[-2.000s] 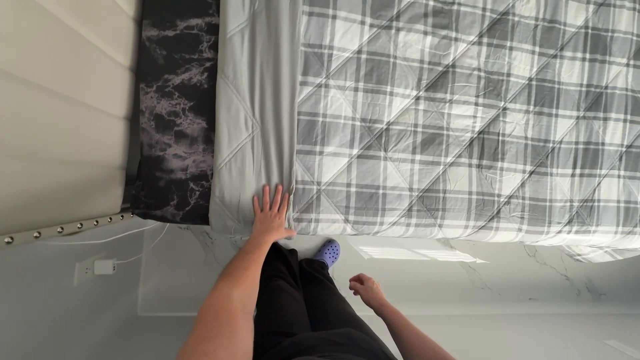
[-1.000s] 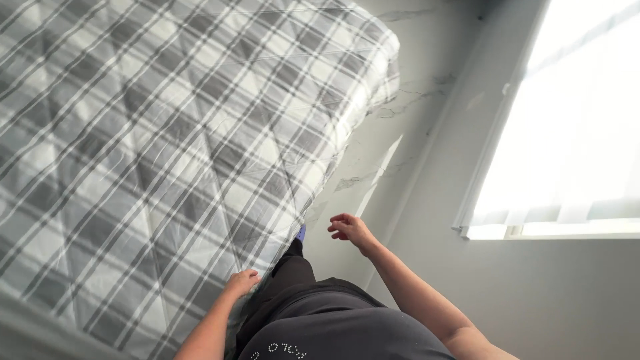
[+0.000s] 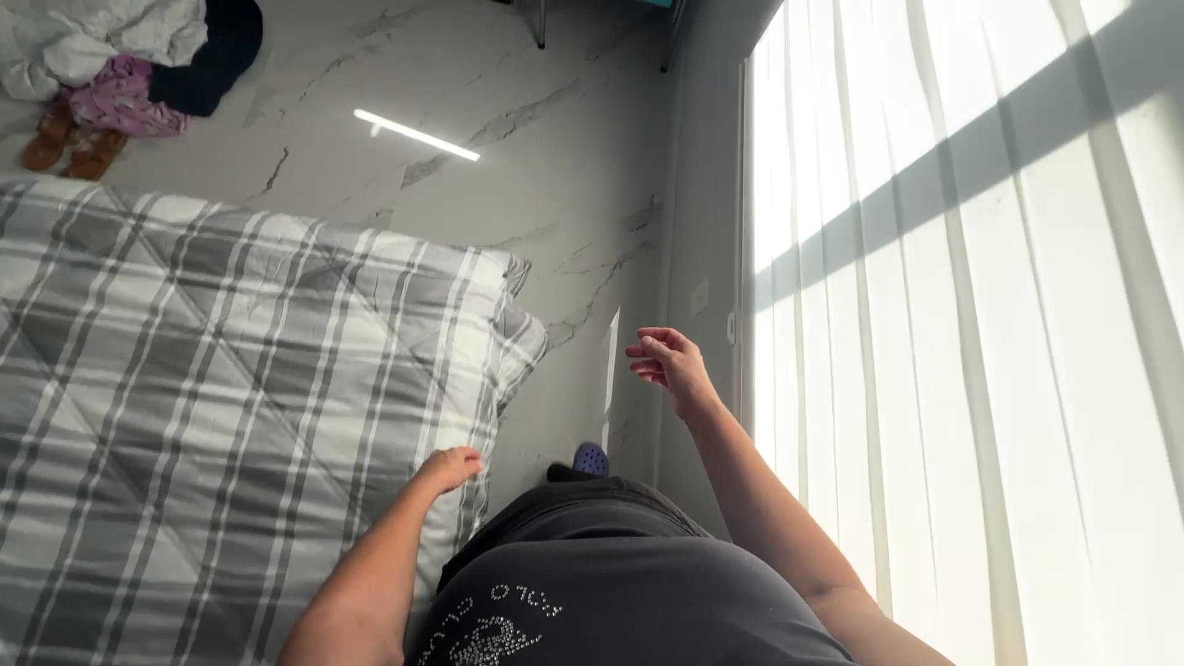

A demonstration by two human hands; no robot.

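A grey and white plaid quilted comforter [image 3: 277, 388] covers the bed on the left, its corner bunched near the middle of the view. My left hand [image 3: 450, 468] is over the comforter's side edge with the fingers curled; whether it touches or grips the cloth cannot be told. To the right of the bed, my right hand [image 3: 668, 363] hangs in the air above the floor, fingers loosely bent and apart, holding nothing. It is nearest to the wall beside the curtain.
White sheer curtains [image 3: 925, 277] hang along the right wall [image 3: 708, 231]. Marble-patterned floor [image 3: 518, 185] runs past the bed's end. Brown sandals [image 3: 92, 155], pink cloth [image 3: 129, 97] and white bedding [image 3: 102, 37] lie at the upper left. Thin metal legs [image 3: 542, 26] stand at the top.
The view has swung from the pillow-end strip of the bed to its corner and the window. My left hand, earlier spread flat on the grey band, is now curled at the comforter's edge.
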